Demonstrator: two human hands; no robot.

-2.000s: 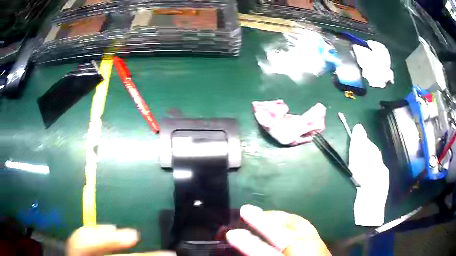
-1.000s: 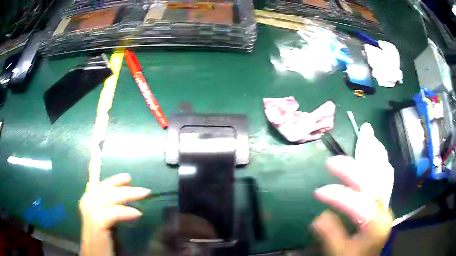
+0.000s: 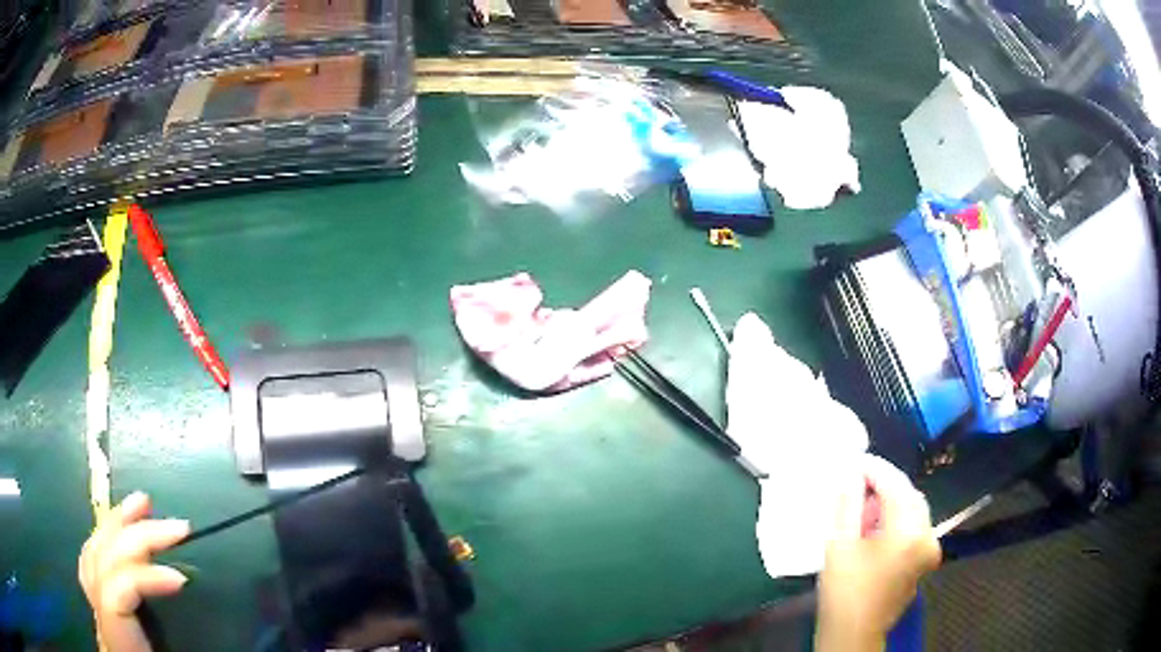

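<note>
The dark grey jig (image 3: 255, 427) lies left of centre on the green mat, a glossy black panel (image 3: 337, 548) along its bed. My left hand (image 3: 134, 560) is at the lower left, fingertips at the end of a thin black frame-like strip (image 3: 274, 506) that runs across the panel. A small gold tab (image 3: 460, 549) shows right of the panel. My right hand (image 3: 879, 554) is at the lower right with fingers drawn together over the edge of a white wipe (image 3: 789, 446); a pink fingertip cover shows. Whether it grips the wipe is hidden.
Tweezers (image 3: 681, 405) lie between a pink-white cloth (image 3: 541, 338) and the wipe, near a swab (image 3: 709, 316). A red marker (image 3: 178, 299) lies behind the jig. Blister trays (image 3: 280, 140) stand at the back, a clear bag (image 3: 548, 147) beside them, a blue basket (image 3: 955, 318) at right.
The view has swung right, so the mat's things sit further left. My right hand has gone from beside the jig to the wipe. My left hand has moved to the thin black strip, now raised across the panel.
</note>
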